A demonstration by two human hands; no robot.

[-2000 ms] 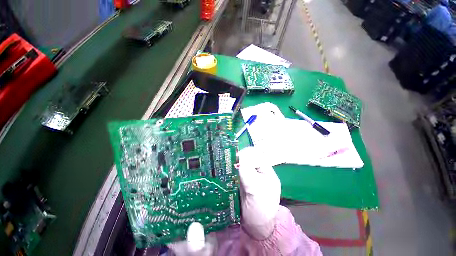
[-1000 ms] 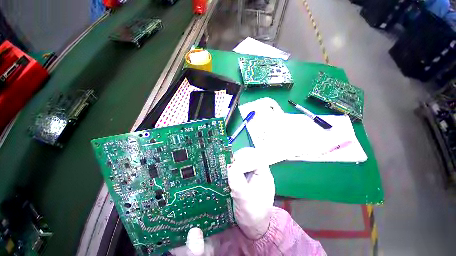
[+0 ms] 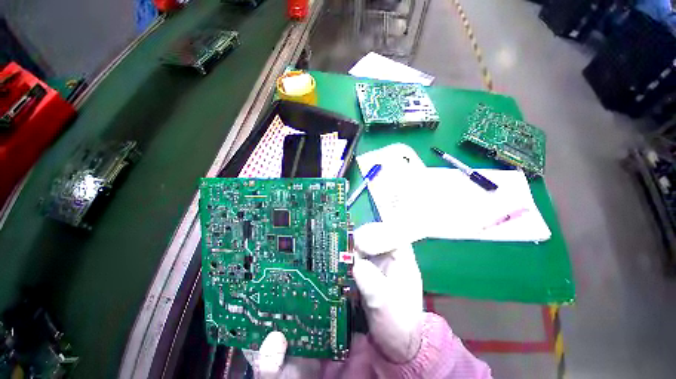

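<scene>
A green circuit board (image 3: 278,274) faces me with its solder side, two small black chips near its middle. My right hand (image 3: 389,285), in a white glove with a pink sleeve, grips the board's right edge; a small white label with a red mark shows there. My left hand (image 3: 272,354), also white-gloved, holds the bottom edge; only its thumb and part of the hand show, and the rest is hidden behind the board.
The conveyor (image 3: 141,96) with boards runs along the left. A black tray (image 3: 345,122) with dotted sheets and a dark flat object lies behind the held board. The green table bears a yellow pot (image 3: 296,89), two boards (image 3: 396,105), papers (image 3: 474,215), a black marker (image 3: 465,169) and a blue marker (image 3: 365,184).
The held board has turned from a tilt to nearly upright and square to the view, and moved a little right with both hands. Both hands keep their hold.
</scene>
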